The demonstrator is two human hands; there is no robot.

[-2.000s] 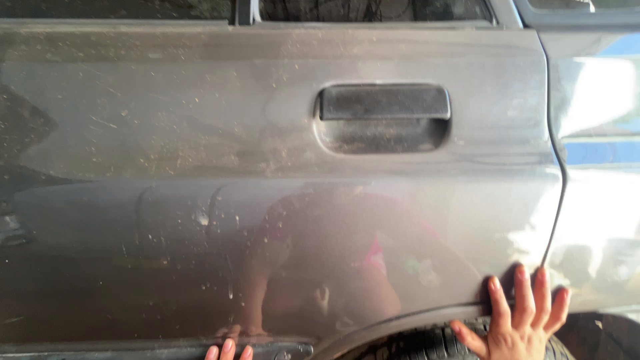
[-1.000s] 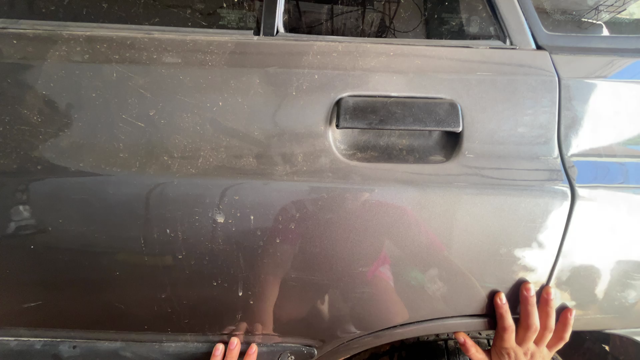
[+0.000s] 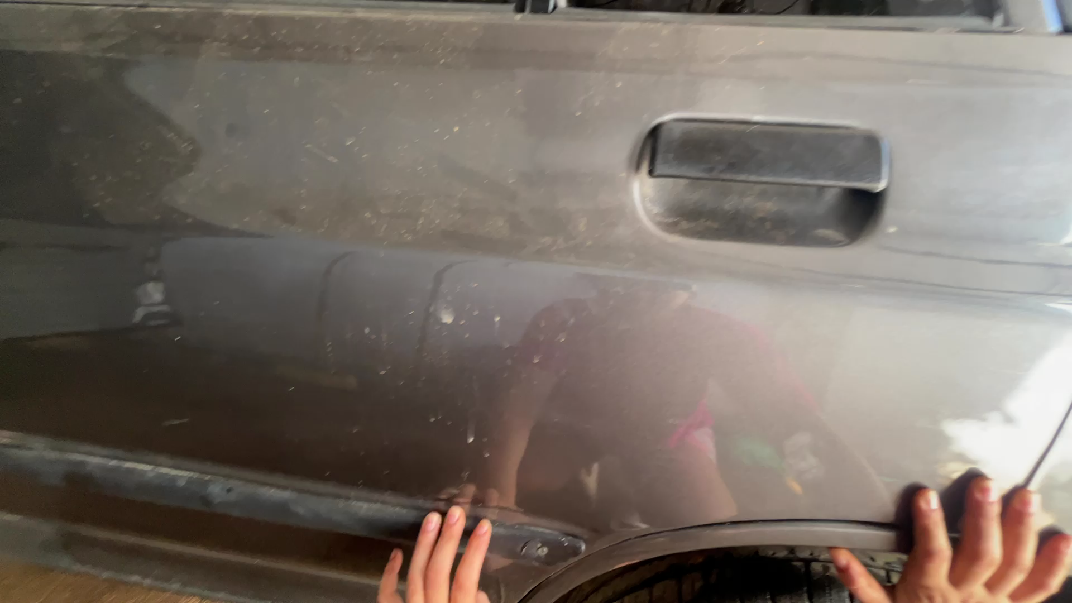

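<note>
A dusty grey car door (image 3: 377, 209) fills most of the head view, with a black door handle (image 3: 766, 155) at upper right. At the bottom centre my left hand (image 3: 440, 561) rests its fingertips on the black trim strip (image 3: 218, 494) near its rounded end. My right hand (image 3: 971, 544) lies with spread fingers against the body panel above the wheel arch (image 3: 712, 536) at lower right. Both hands hold nothing. Their wrists are out of view.
A tyre (image 3: 712, 578) shows under the arch, between the hands. The window's lower edge (image 3: 754, 21) runs along the top. A door seam (image 3: 1051, 440) is at the right edge. Brown ground (image 3: 67, 586) shows at lower left. A person's reflection appears in the paint.
The view has shifted left and down, showing more of the trim strip. More of my left hand's fingers now show. My right hand stays by the wheel arch.
</note>
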